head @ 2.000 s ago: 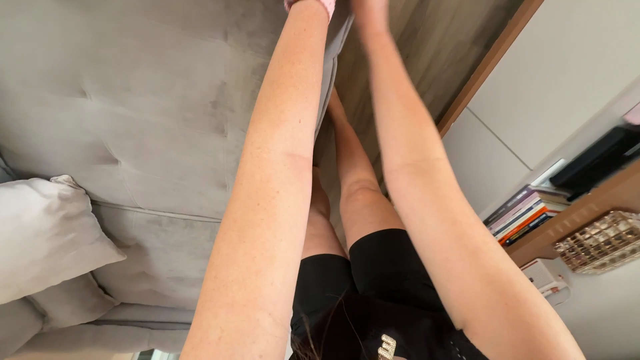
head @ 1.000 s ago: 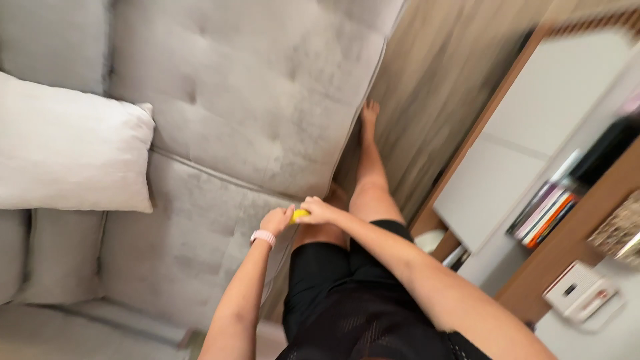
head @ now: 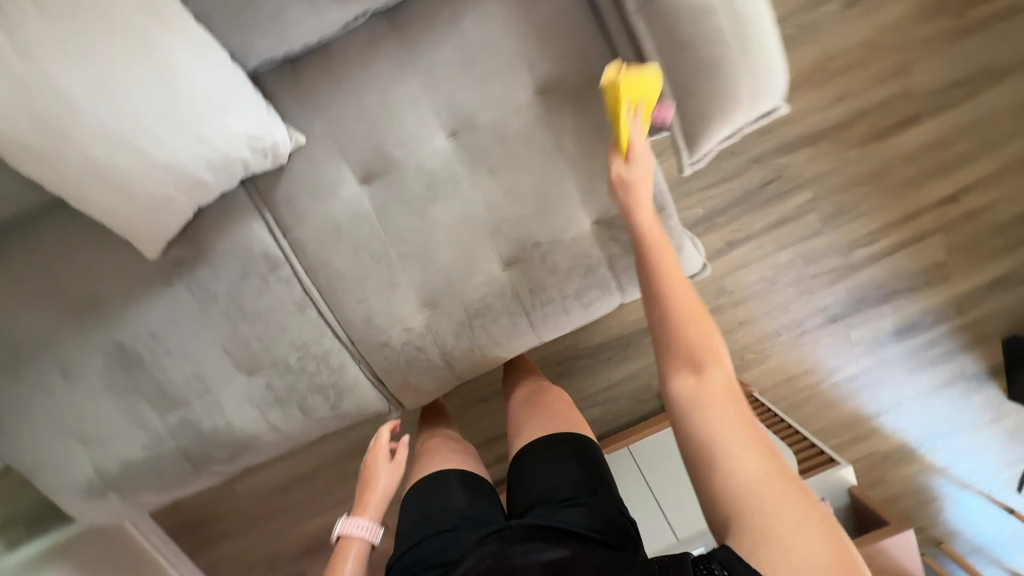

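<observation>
My right hand is shut on a yellow cloth, held out over the right end of the grey tufted sofa, close to the inner side of its armrest. A small pink thing shows just beside the cloth; what it is cannot be told. Low in the view, near the sofa's front edge, my left hand has its fingers apart and holds nothing. A pink watch band is on that wrist.
A white pillow lies on the sofa at upper left. Wood flooring runs along the right. Behind my right arm stands a white and wood cabinet, with a slatted part. A dark object is at the right edge.
My hands were together on something yellow a second ago; now they are apart. The right hand has reached out with the cloth, the left is empty. The view has turned toward the sofa's armrest.
</observation>
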